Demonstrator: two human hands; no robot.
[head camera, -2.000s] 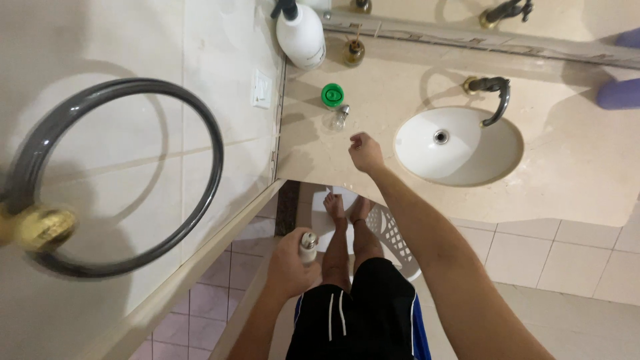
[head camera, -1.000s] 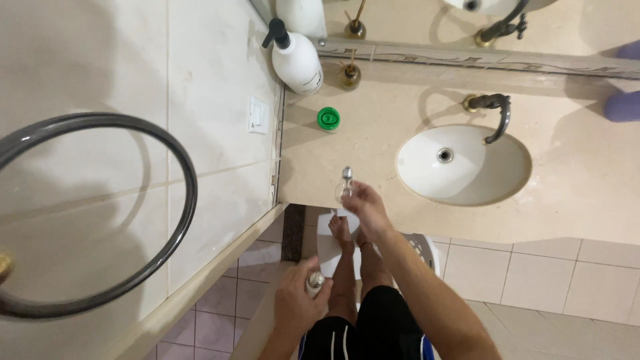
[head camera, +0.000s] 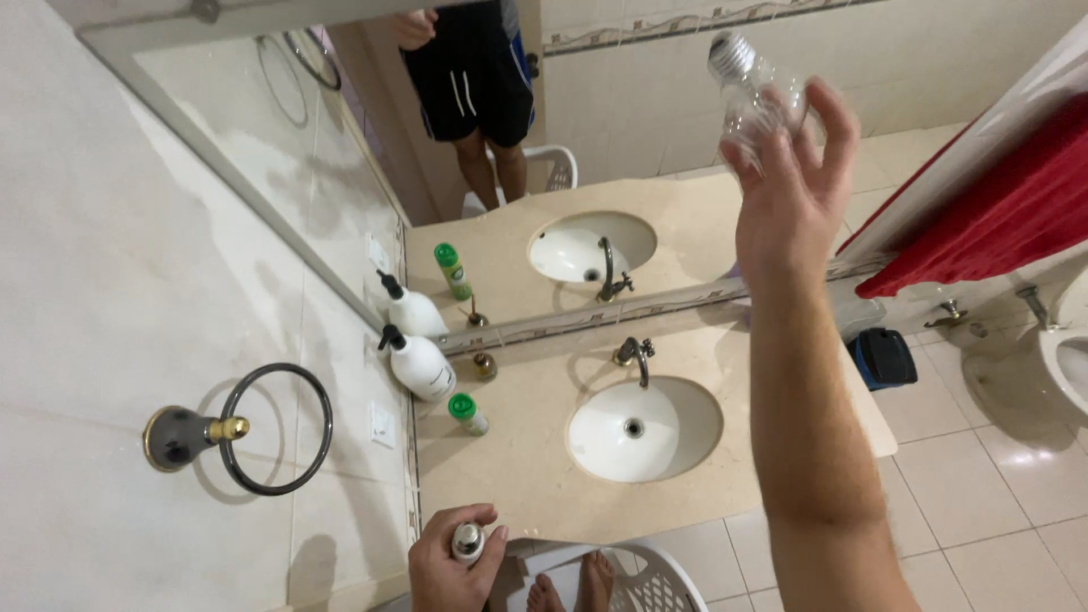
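Note:
Raised at the upper right, my right hand (head camera: 795, 170) holds a clear glass light bulb (head camera: 761, 98), its metal screw base pointing up and left. Low at the counter's front edge, my left hand (head camera: 455, 552) is closed around a small bottle (head camera: 468, 542) with a silvery top. A green-capped spray can (head camera: 467, 414) stands on the beige stone counter (head camera: 527, 501), left of the white oval sink (head camera: 646, 429). Behind it are a white pump bottle (head camera: 422, 365) and a small brown diffuser bottle (head camera: 484, 365).
A dark faucet (head camera: 635, 353) rises behind the sink, below a wall mirror (head camera: 501, 195). On the left wall is a towel ring (head camera: 276, 429). A red towel (head camera: 1003, 195), black-lidded bin (head camera: 884, 357) and toilet (head camera: 1067, 348) are at right. A white plastic basket (head camera: 663, 586) stands below the counter.
My right hand has gone from low over the counter's front edge to high in front of the mirror with the bulb. My left hand keeps its small bottle. The view has shifted widely.

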